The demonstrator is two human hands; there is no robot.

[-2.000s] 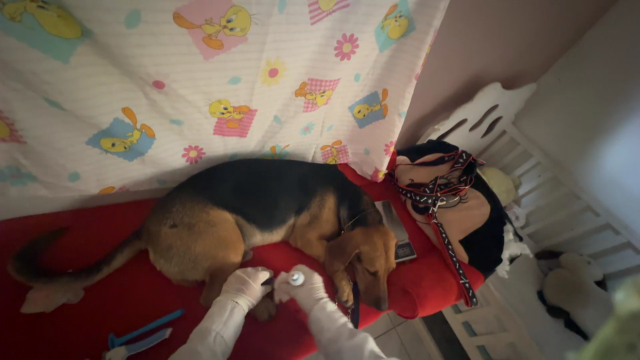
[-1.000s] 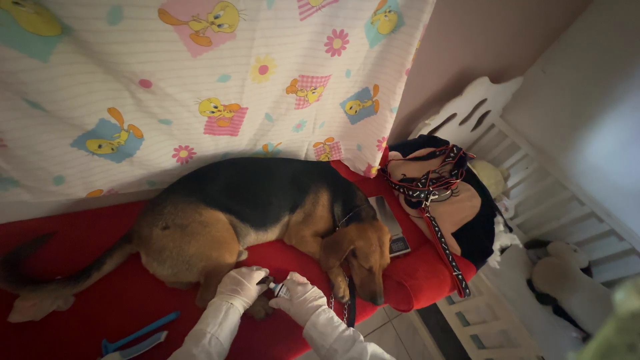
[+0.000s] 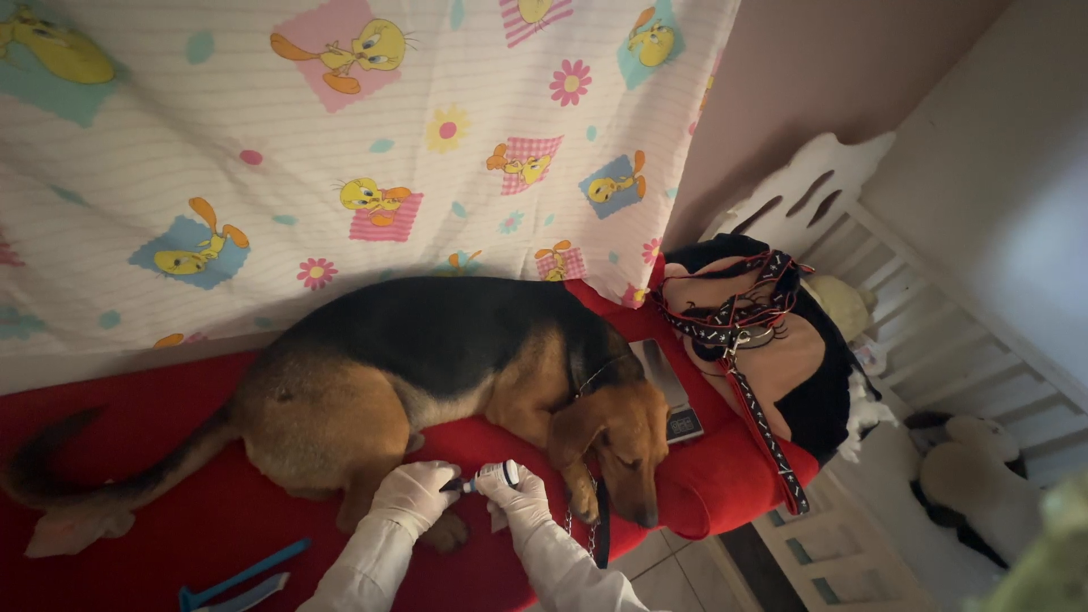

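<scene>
A black and tan dog [image 3: 476, 348] lies on its side on a red cover [image 3: 153, 518], its head at the right. My left hand [image 3: 416, 493], in a white glove, holds a small dark thing near the dog's hind paw [image 3: 445, 534]; its kind is unclear. My gloved right hand [image 3: 520, 500] grips a small white bottle [image 3: 496, 478], tilted so that its narrow end meets the dark thing. A chain collar [image 3: 595, 380] circles the dog's neck, and a chain hangs by its front paws.
A blue razor-like tool [image 3: 246, 571] and another blue-white tool [image 3: 246, 595] lie at lower left, a crumpled tissue [image 3: 81, 529] near the tail. A small digital scale [image 3: 671, 395] is behind the dog's head. A bone-print leash [image 3: 765, 433] rests on a plush cushion [image 3: 790, 357] beside a white crib [image 3: 960, 331].
My right hand has turned the bottle, which stood more upright two seconds ago, and its narrow end now points toward my left hand. The dog stays lying down.
</scene>
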